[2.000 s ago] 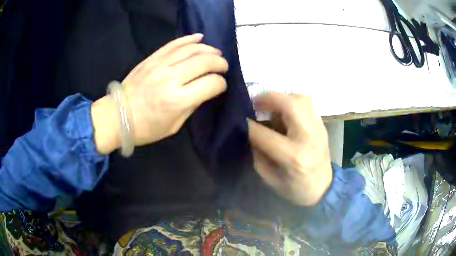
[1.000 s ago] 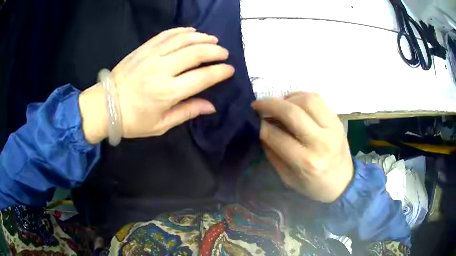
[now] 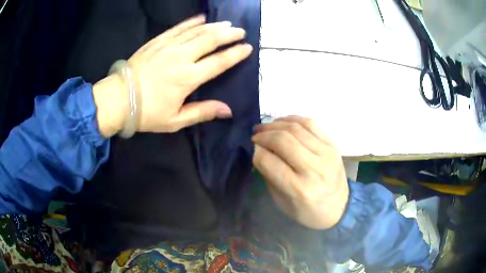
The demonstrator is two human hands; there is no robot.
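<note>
The dark navy-black garment (image 3: pixel 154 181) covers the left and middle of the table and hangs over its front edge. A shinier, bluer navy strip (image 3: pixel 234 80) runs along its right edge. My left hand (image 3: pixel 176 80) lies flat on the cloth, palm down with fingers spread, and holds nothing. My right hand (image 3: pixel 304 170) pinches the garment's right edge between thumb and fingers near the table's front. The fingertips partly hide the pinched edge.
Black fabric shears (image 3: pixel 437 80) lie at the right of the white table (image 3: pixel 330 96). Clear plastic (image 3: pixel 463 32) is at the upper right. Pale cloth pieces (image 3: pixel 421 218) are below the table at the right. Patterned cloth (image 3: pixel 176 258) covers the wearer's lap.
The table edge and shears sit lower in the picture. My left hand has flattened, with its fingers spread wider. My right hand still pinches the edge, which now lies straighter.
</note>
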